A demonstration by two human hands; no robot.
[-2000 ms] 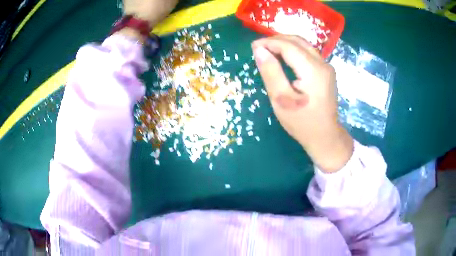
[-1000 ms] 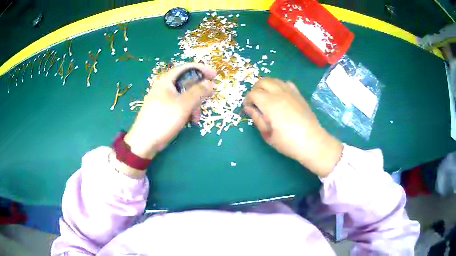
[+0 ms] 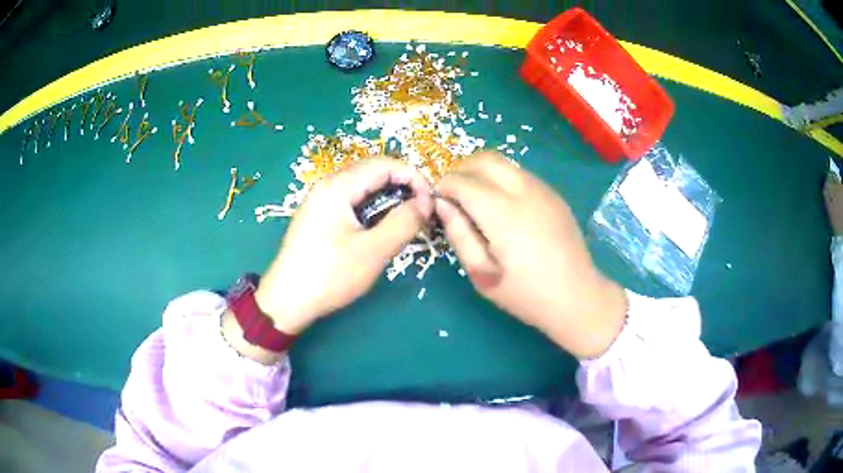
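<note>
My left hand (image 3: 342, 242) is shut on a round unit (image 3: 382, 203), a dark-rimmed disc tilted between thumb and fingers. My right hand (image 3: 522, 245) is beside it, its thumb and fingertips pinched together and meeting my left fingertips. Whether a small part is between the right fingertips is too small and blurred to tell. Behind and partly under both hands is a mixed heap (image 3: 404, 97) of orange flexes and small white pieces. A second round unit (image 3: 350, 50) lies flat at the heap's far left, near the yellow line.
A red tray (image 3: 592, 125) with loose white pieces stands at the far right. A clear plastic bag (image 3: 638, 251) with a white label lies below it. Forked orange-brown flex cables (image 3: 185, 129) lie apart at the left. A yellow stripe (image 3: 277, 30) curves along the green surface's far side.
My left hand, first reaching far left, came back holding a round unit. In the last second both hands came together over the heap. The view has shifted slightly.
</note>
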